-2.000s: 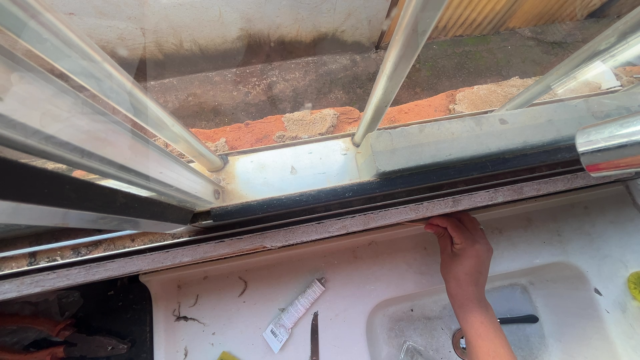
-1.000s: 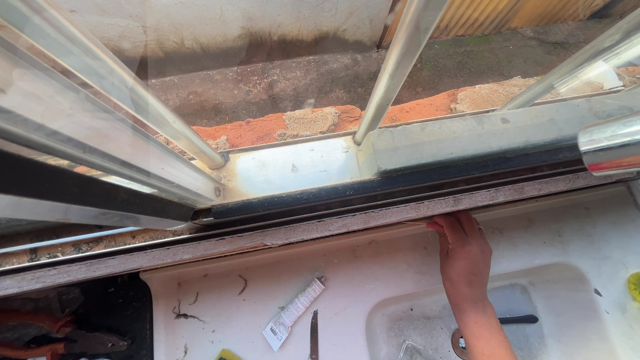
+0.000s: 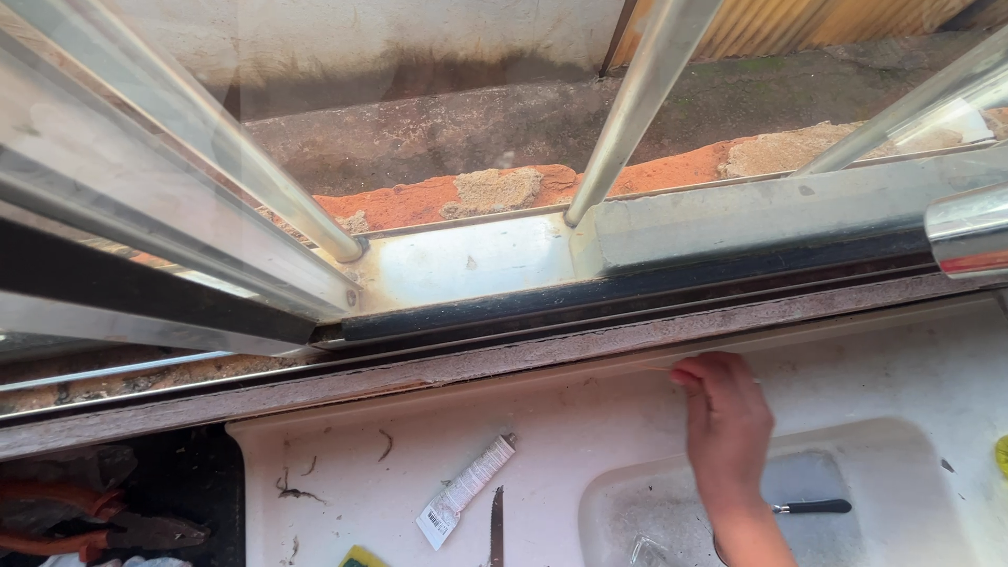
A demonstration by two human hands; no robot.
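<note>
My right hand (image 3: 728, 429) is over the back rim of the white sink (image 3: 551, 402), just below the wooden window ledge (image 3: 488, 354). A thin, light, stick-like piece (image 3: 655, 368) is pinched between its thumb and fingers and points left along the rim. My left hand is not in view. On the sink's left deck lie a squeezed tube (image 3: 466, 490) bearing writing, a serrated blade (image 3: 497, 526) and the corner of a yellow and green sponge (image 3: 363, 557). A black-handled tool (image 3: 815, 506) rests in the basin, partly behind my wrist.
Pliers with orange handles (image 3: 102, 524) lie on a dark surface at the lower left. Metal window bars (image 3: 646, 110) and the aluminium frame (image 3: 472, 264) stand above the ledge. A chrome cylinder (image 3: 972, 228) juts in at the right. Dark curled debris (image 3: 295, 488) lies on the deck.
My right hand has drawn back slightly from the joint between ledge and sink. The thin piece in its fingertips shows now.
</note>
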